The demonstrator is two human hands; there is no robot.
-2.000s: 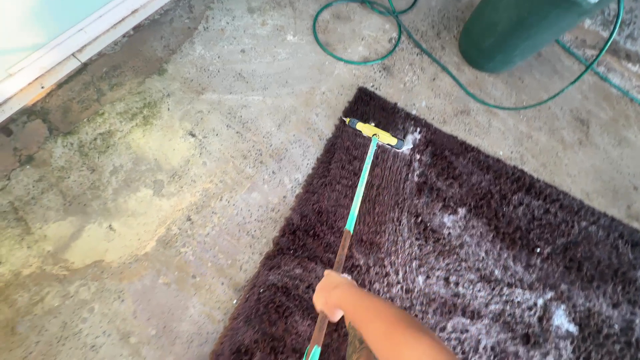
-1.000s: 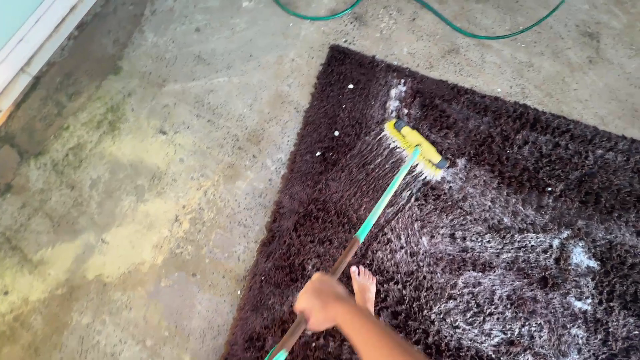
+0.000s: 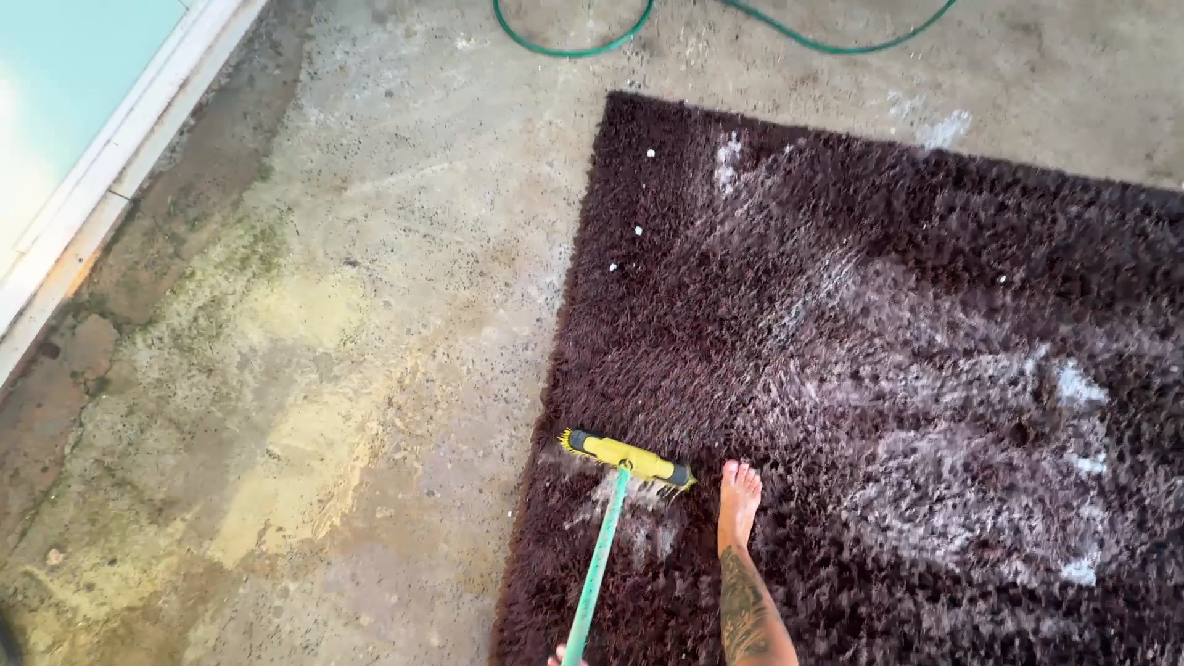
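Observation:
A yellow broom-type scrub brush (image 3: 629, 460) with dark ends and yellow bristles rests on the dark brown shaggy rug (image 3: 684, 370), near its left edge. Its light green pole (image 3: 597, 564) runs down to the bottom edge of the view. There, a small part of my right hand (image 3: 558, 656) shows around the pole, with the rest cut off by the frame. Whitish foam lies in the pile beside and below the brush head. More foam covers the middle and right of the rug. My left hand is out of view.
My bare foot (image 3: 739, 499) stands on the rug just right of the brush. A green hose (image 3: 578, 53) curls across the stained concrete floor (image 3: 416, 231) beyond the rug. A white ledge (image 3: 120, 176) below a pale blue surface runs along the upper left.
The brush has moved from the upper part of the rug toward me, close to the left edge. My right hand, earlier plainly visible on the pole, is now mostly outside the frame.

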